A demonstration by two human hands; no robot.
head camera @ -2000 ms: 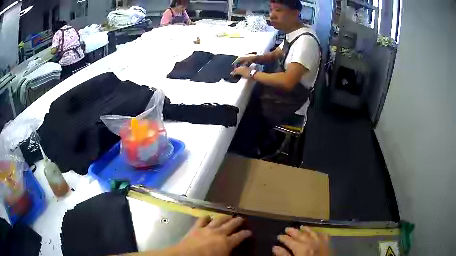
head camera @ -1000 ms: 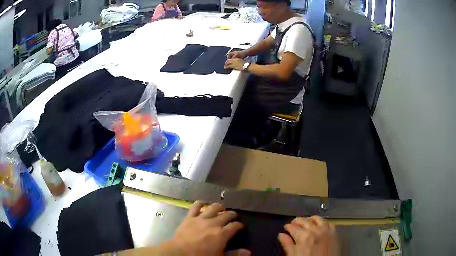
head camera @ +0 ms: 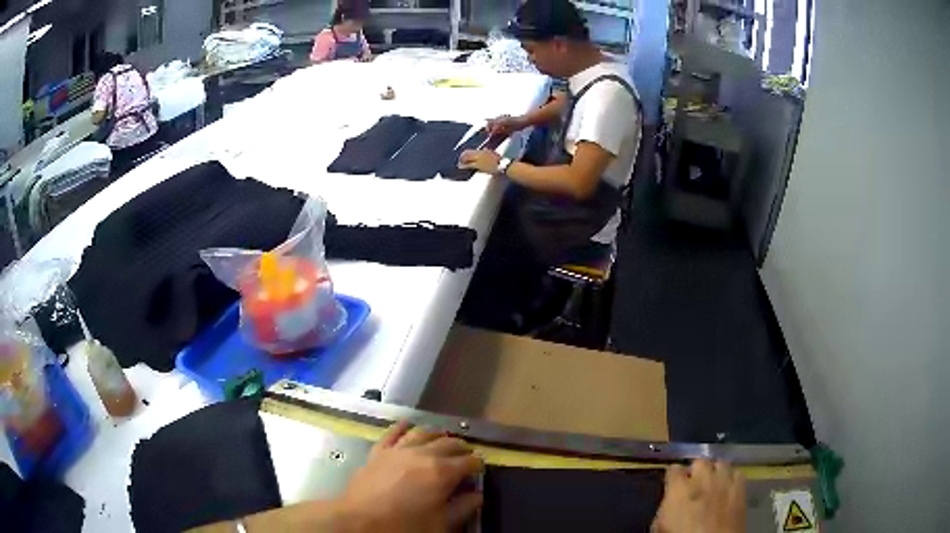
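Observation:
A black fabric panel (head camera: 571,502) lies flat on the silver machine bed (head camera: 321,450), its far edge along the yellow guide strip (head camera: 552,459) and clamp bar (head camera: 521,436). My left hand (head camera: 417,481) is at the panel's left end, fingers bent by the strip. My right hand (head camera: 702,502) is at its right end with curled fingers. Both hands hold the panel's ends; the lower picture edge cuts off its near side and part of the right hand. The fingertips' exact grip is hard to see.
Another black panel (head camera: 203,468) lies left of the bed. Beyond are a blue tray (head camera: 214,359) with a bagged red-orange tub (head camera: 283,307), a squeeze bottle (head camera: 109,380), a black fabric heap (head camera: 172,250) and a brown board (head camera: 552,385). A seated person (head camera: 583,135) handles black fabric.
The clamp bar showed a broad face one second ago and now shows a narrow edge. My right hand has moved right and my left slightly left; more of the panel shows between them.

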